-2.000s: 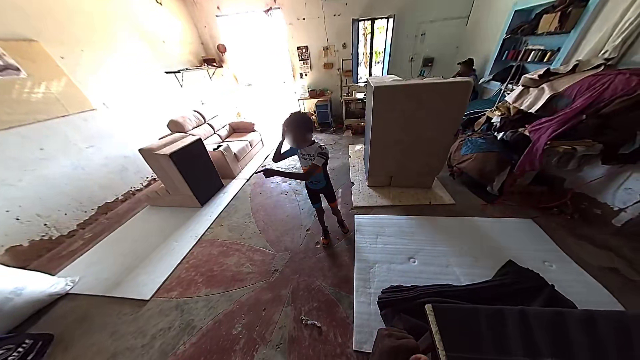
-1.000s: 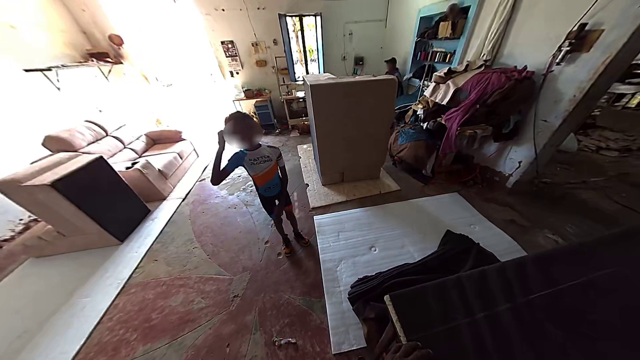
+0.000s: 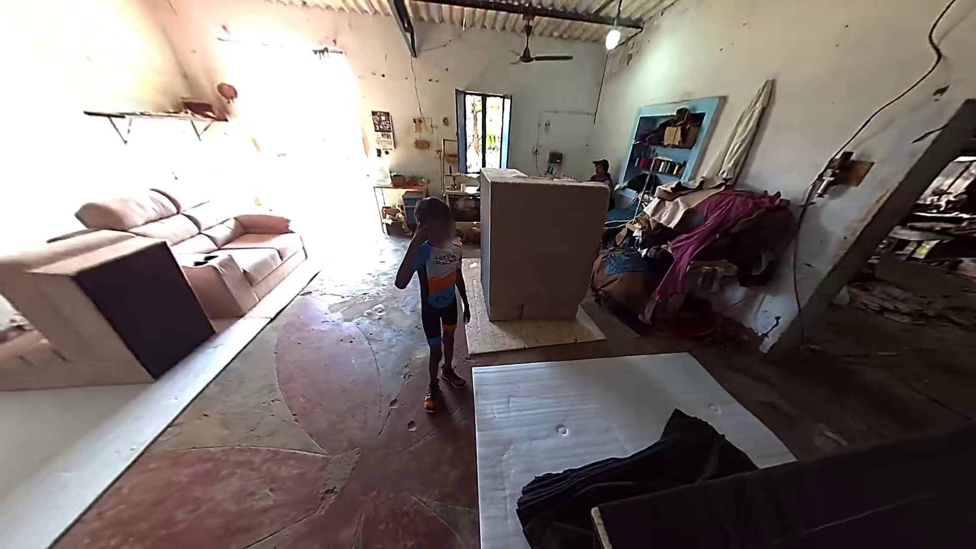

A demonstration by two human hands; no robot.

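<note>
Neither of my hands shows in the head view now. At the lower right a large dark fabric-covered panel or furniture piece (image 3: 793, 503) rises into view, its pale edge facing left. Dark pleated cloth (image 3: 633, 476) lies bunched beside it, partly on a white foam sheet (image 3: 564, 396) spread over the floor. What touches the near side of the dark piece is outside the frame.
A person (image 3: 441, 297) stands left of the foam sheet; another person (image 3: 601, 171) is at the back. Around them are an upholstered block (image 3: 545, 244), a beige sofa (image 3: 252, 255), a dark-sided sofa section (image 3: 145, 305) and heaped fabrics (image 3: 709, 221).
The view has swung right and up. The standing person's pointing arm has come down, while the other hand stays near the head. A hand at the lower edge earlier is out of view.
</note>
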